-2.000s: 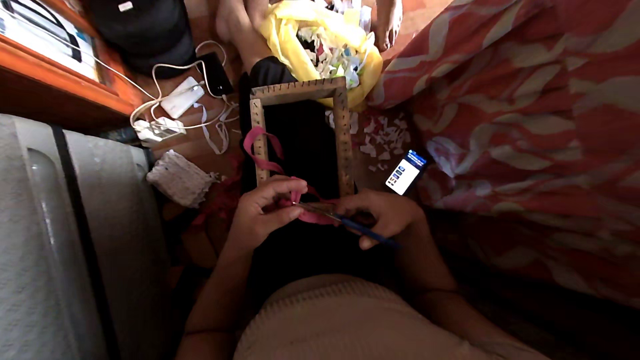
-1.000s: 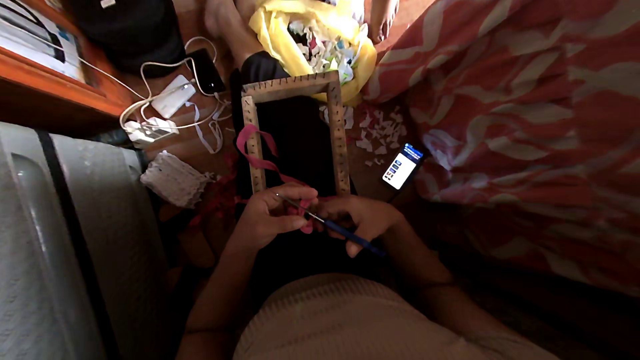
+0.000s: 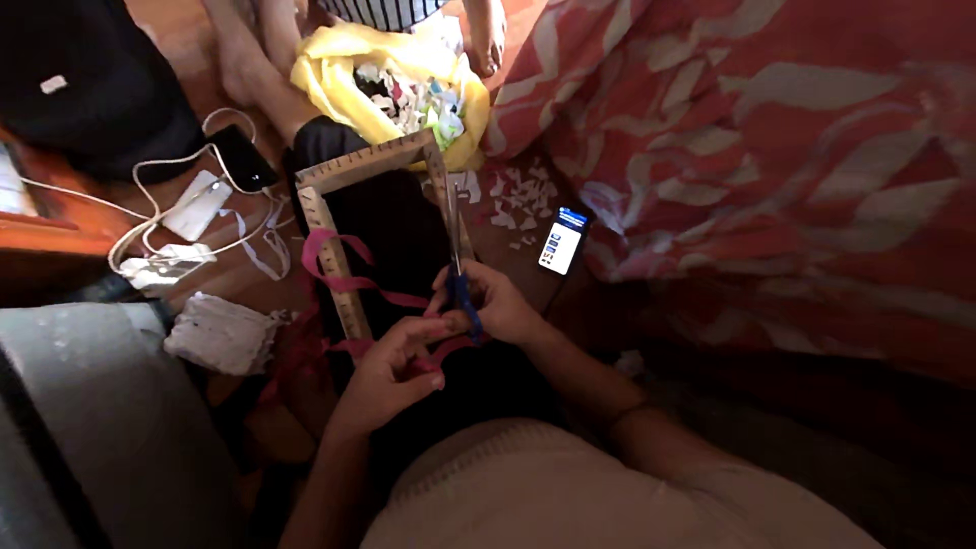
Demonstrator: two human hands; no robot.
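Blue-handled scissors sit in my right hand, their blades pointing up and away over the right bar of a wooden frame. Pink fabric strip loops over the left bar of the frame and runs to my fingers. My left hand pinches part of the strip, its fingertips close to those of my right hand. The rectangular wooden frame, set with rows of small nails or pins, rests on my dark-clothed lap. Its lower end is hidden behind my hands.
A yellow bag of fabric scraps stands beyond the frame, near another person's feet. White scraps and a lit phone lie to the right. Left are cables, a dark phone and a folded whitish cloth bundle.
The scissors have swung from lying across between my hands, blades toward the left hand, to pointing up and away. My right hand has turned with them.
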